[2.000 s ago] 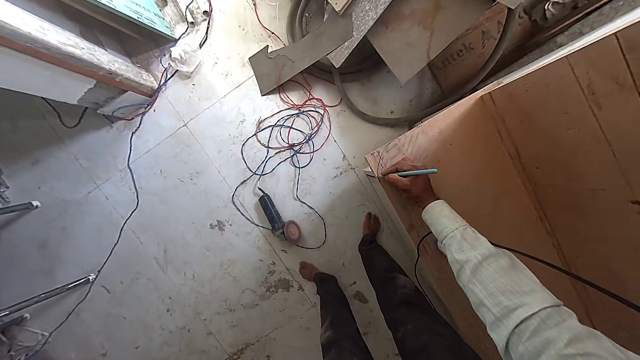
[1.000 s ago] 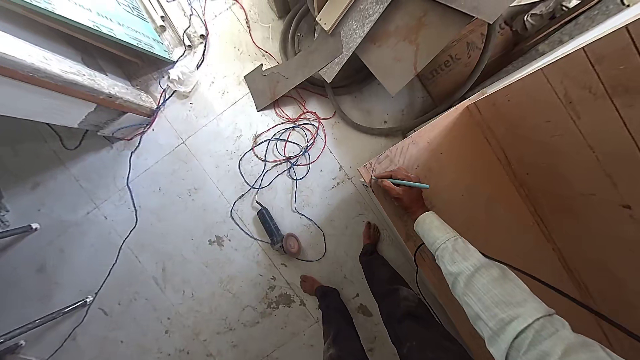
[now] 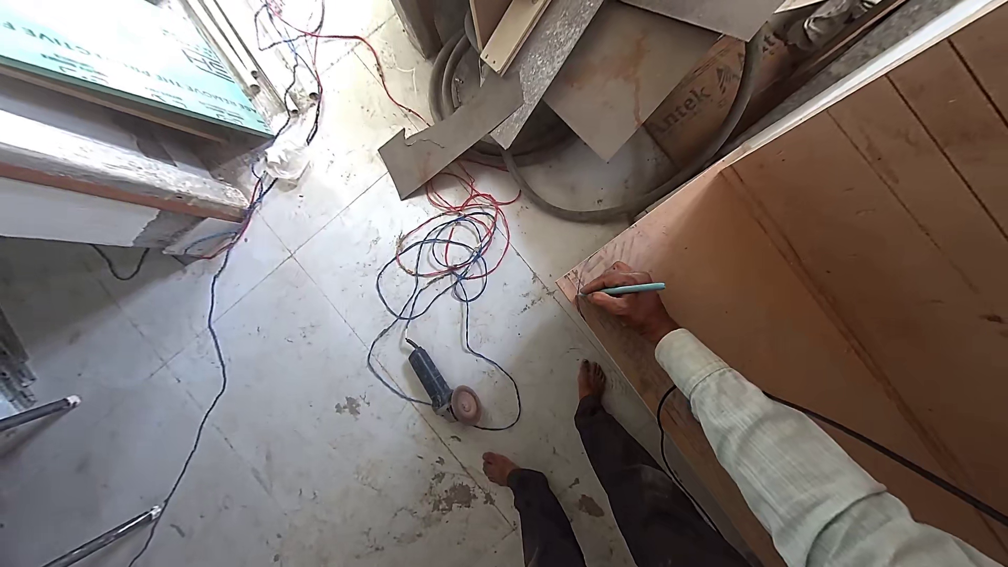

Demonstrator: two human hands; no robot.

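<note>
A light-blue pen point(image 3: 634, 289) is held in my right hand point(image 3: 628, 299), its tip touching the near-left corner of a brown wooden board point(image 3: 756, 315). Curved dark lines show on the board at the tip. The side of the hand rests on the board's surface. My left hand is out of the frame. On the floor to the left of the board lies an angle grinder point(image 3: 441, 390) with a round disc, and tangled red and blue wires point(image 3: 453, 252) lie just beyond it.
Metal and board offcuts point(image 3: 630, 71) lie over a coiled grey hose point(image 3: 583, 213) beyond the board's corner. A black cable point(image 3: 890, 453) crosses the board under my sleeve. Metal tubes point(image 3: 110, 535) lie at lower left, near a long dark wire point(image 3: 213, 339). My bare feet stand beside the board.
My right hand and the pen have shifted slightly at the board's corner, where a curved line now shows more plainly. The grinder and wires lie unmoved.
</note>
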